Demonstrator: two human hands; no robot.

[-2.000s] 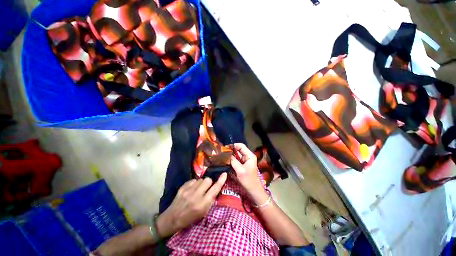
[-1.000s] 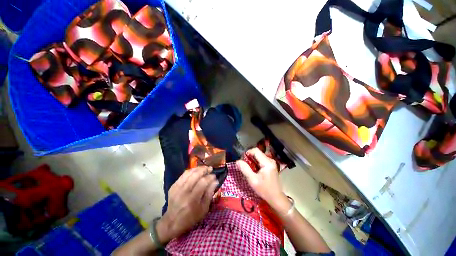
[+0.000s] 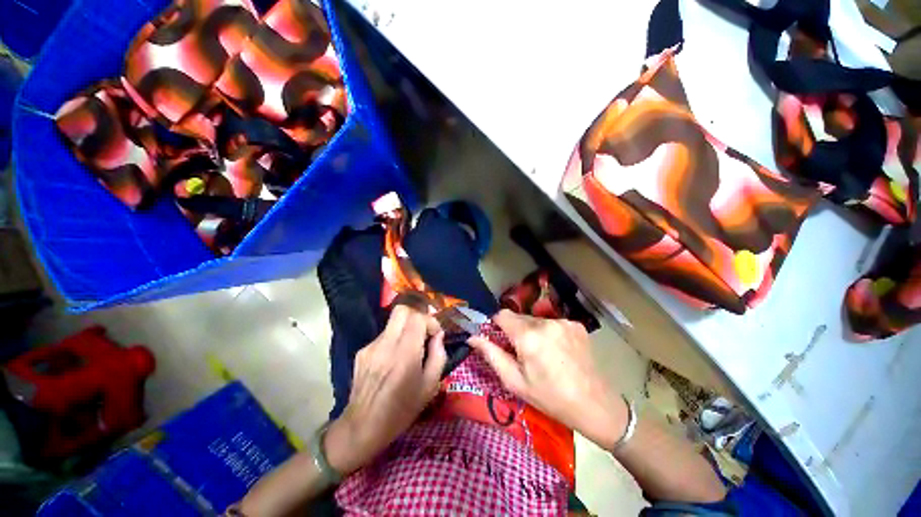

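Observation:
A printed orange, pink and brown bag [image 3: 400, 271] lies narrow and lengthwise on my lap, with a small white patch at its far end. My left hand [image 3: 396, 360] pinches the bag's near edge, beside a bit of black strap [image 3: 456, 355]. My right hand [image 3: 545, 366] holds small silvery snips [image 3: 471, 317], blades pointing left at the bag edge by my left fingertips. Whether the blades touch the fabric or a thread cannot be told.
A blue bin [image 3: 303, 207] holding printed bags stands ahead left. A long white table [image 3: 505, 91] with more bags [image 3: 697, 192] runs along the right. A red plastic object [image 3: 76, 389] and a blue crate [image 3: 182, 454] are on the floor at left. A checked apron [image 3: 444, 475] covers my lap.
My right hand has moved back from the apron to the bag edge, with the snip blades now showing. My left hand has shifted slightly right, still at the edge. The view has shifted too.

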